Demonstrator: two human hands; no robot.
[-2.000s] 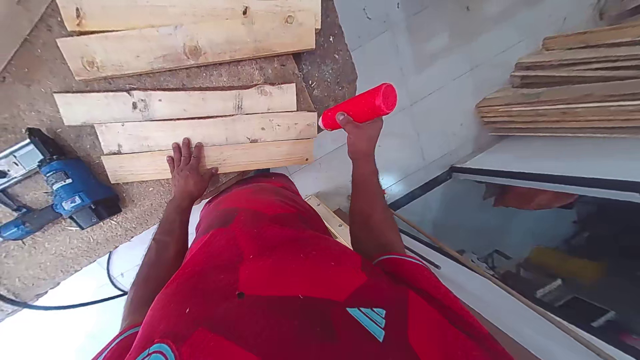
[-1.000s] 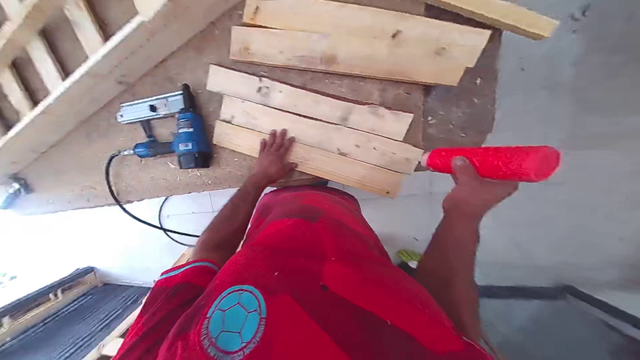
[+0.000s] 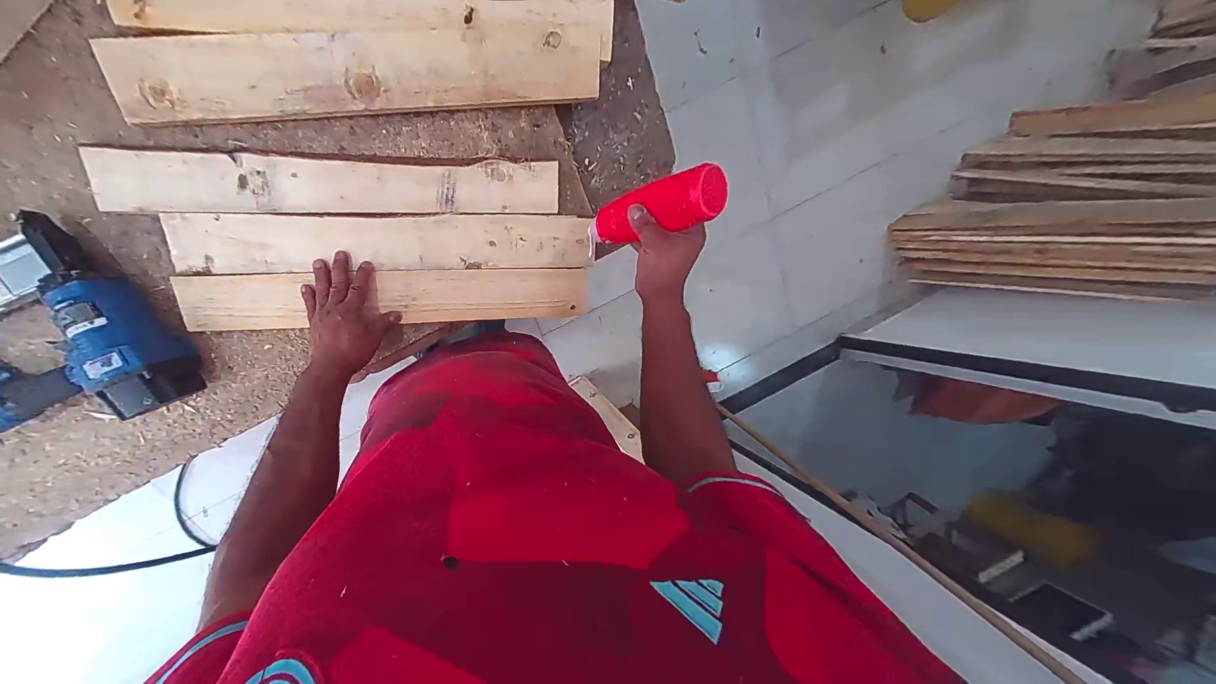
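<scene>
My left hand [image 3: 344,323] rests flat, fingers apart, on the nearest pine board [image 3: 475,295] and reaches the edge of the middle board [image 3: 418,243] beside it. A third board [image 3: 323,185] lies just beyond, on the chip-strewn worktable. In my right hand [image 3: 668,249] is a red plastic bottle [image 3: 676,197], tilted, its nozzle at the right end of the middle board. Whether glue or another liquid is coming out, I cannot tell. A blue nail gun [image 3: 119,342] lies on the table to the left of the boards.
Two wider boards [image 3: 351,71] lie at the table's far side. A black hose [image 3: 104,570] runs below the table's near left edge. Stacked boards [image 3: 1054,237] stand at the right, above a dark-framed glass pane [image 3: 855,408]. Pale floor tiles [image 3: 788,218] show beyond the table.
The view has swung and shifted between frames. My left hand stays on the boards and my right hand keeps hold of the red bottle, its nozzle near the boards' right end.
</scene>
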